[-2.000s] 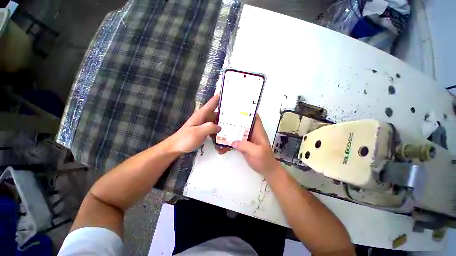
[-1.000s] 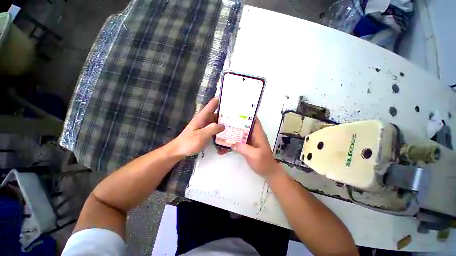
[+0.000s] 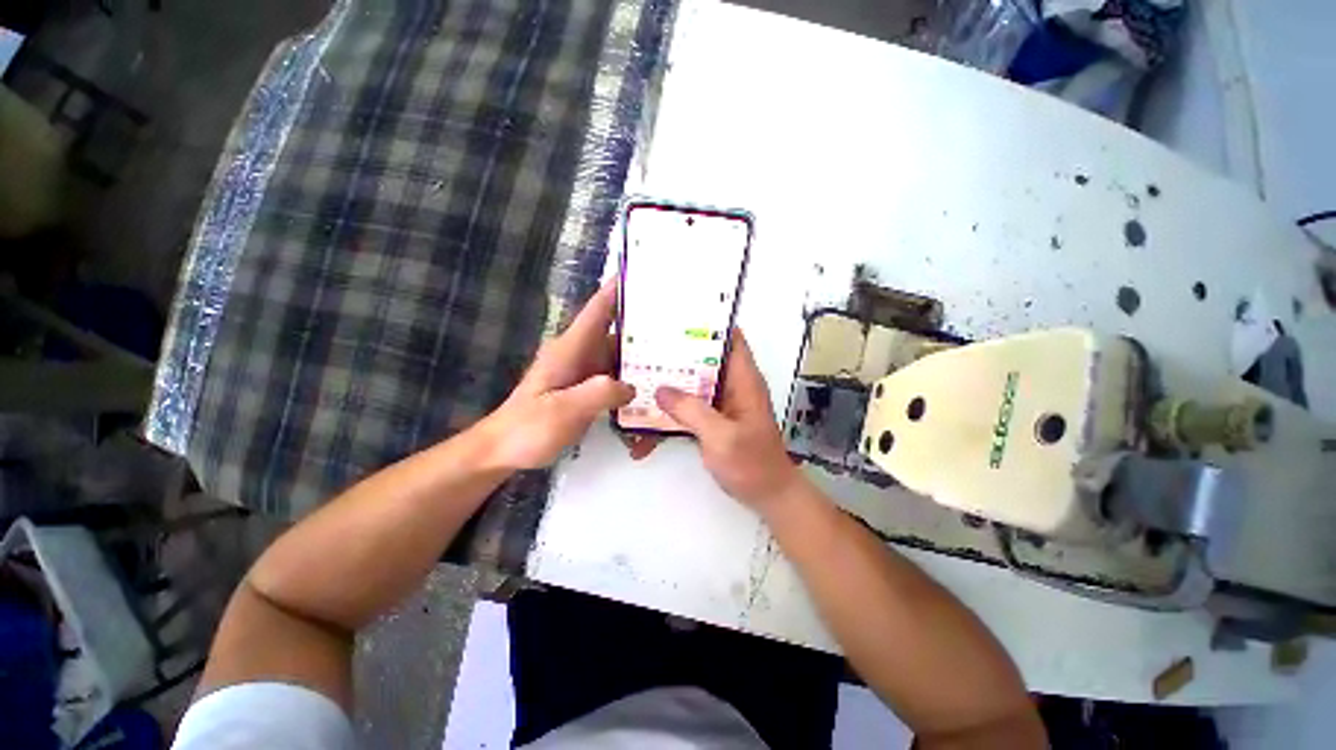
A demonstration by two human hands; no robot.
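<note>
A smartphone (image 3: 681,301) with a bright white screen and dark edge is held upright above the left part of the white table. A pinkish keyboard shows at the bottom of its screen. My left hand (image 3: 551,407) grips the phone's lower left side, its thumb at the screen's lower left. My right hand (image 3: 740,432) holds the lower right side, its thumb over the keyboard. Both hands are bare. The fingers behind the phone are mostly hidden.
A cream sewing machine head (image 3: 1011,425) with green lettering stands right of my right hand. A plaid cloth (image 3: 396,235) with shiny plastic edges lies at the left. The white table (image 3: 865,132) spreads behind. A pale bin (image 3: 95,608) is at the lower left; bagged items lie at the upper right.
The whole view has shifted, so the table, phone and hands appear slightly further left. My right thumb has moved inward and up over the keyboard. The keyboard is clearer than in the first frame.
</note>
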